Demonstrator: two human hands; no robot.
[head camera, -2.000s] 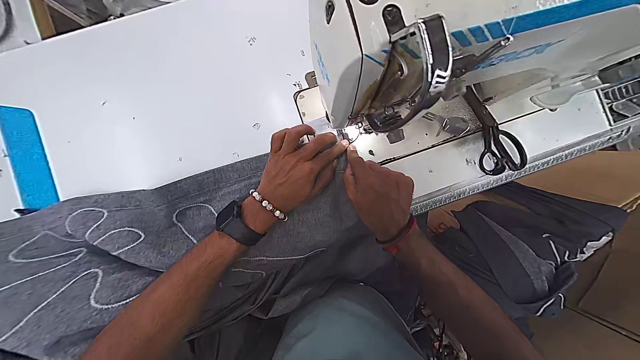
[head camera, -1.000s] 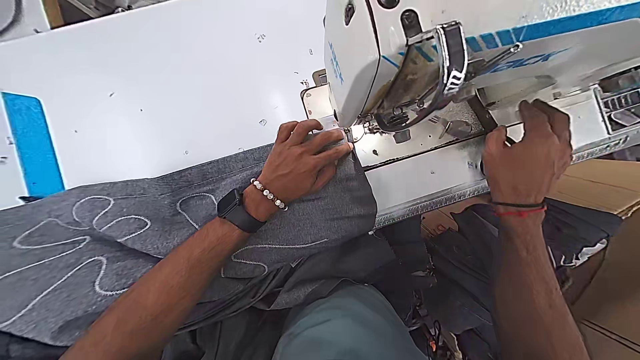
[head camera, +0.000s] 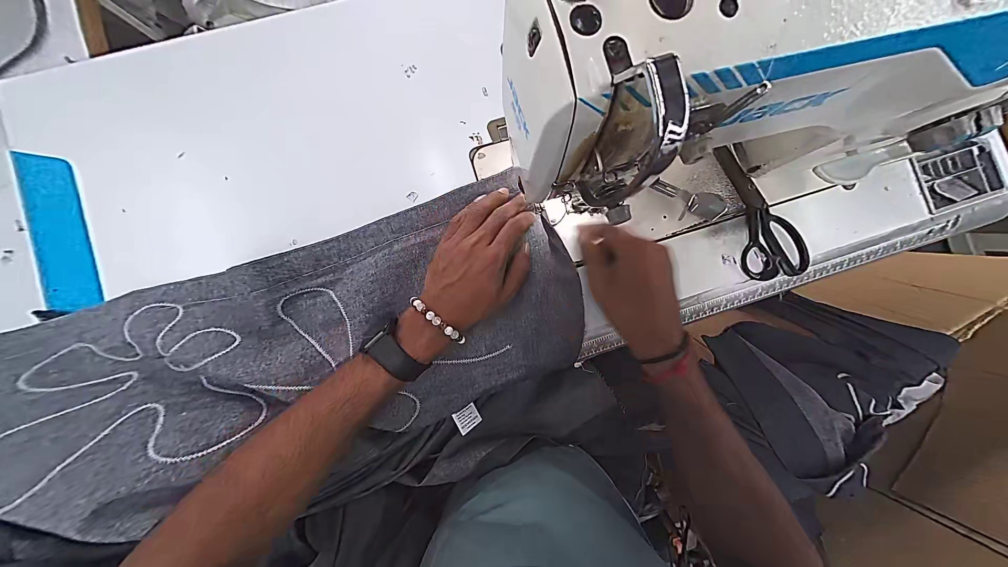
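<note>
Grey fabric with white stitched line patterns (head camera: 236, 315) lies across the table's front and reaches the presser foot of a white and blue Jack sewing machine (head camera: 543, 102). My left hand (head camera: 480, 264) rests flat on the fabric's top edge, its fingertips beside the needle area (head camera: 555, 206). Just right of the fabric's end, my right hand (head camera: 630, 276) is blurred, with its fingers curled; whether it holds anything cannot be told. Black-handled scissors (head camera: 776, 244) lie on the machine bed, their blades pointing up toward the machine arm. A small white label (head camera: 467, 418) shows on the cloth near my lap.
The white tabletop (head camera: 236, 142) carries scattered thread bits. A measuring strip (head camera: 717, 305) runs along its front edge. Dark garments (head camera: 835, 378) lie in a cardboard box (head camera: 945, 441) at the right. A compartment tray (head camera: 961, 177) is set in the table at the far right.
My right hand went from the fabric by the needle to the scissors' place at the right, then came back left near the needle. My left hand has stayed on the fabric.
</note>
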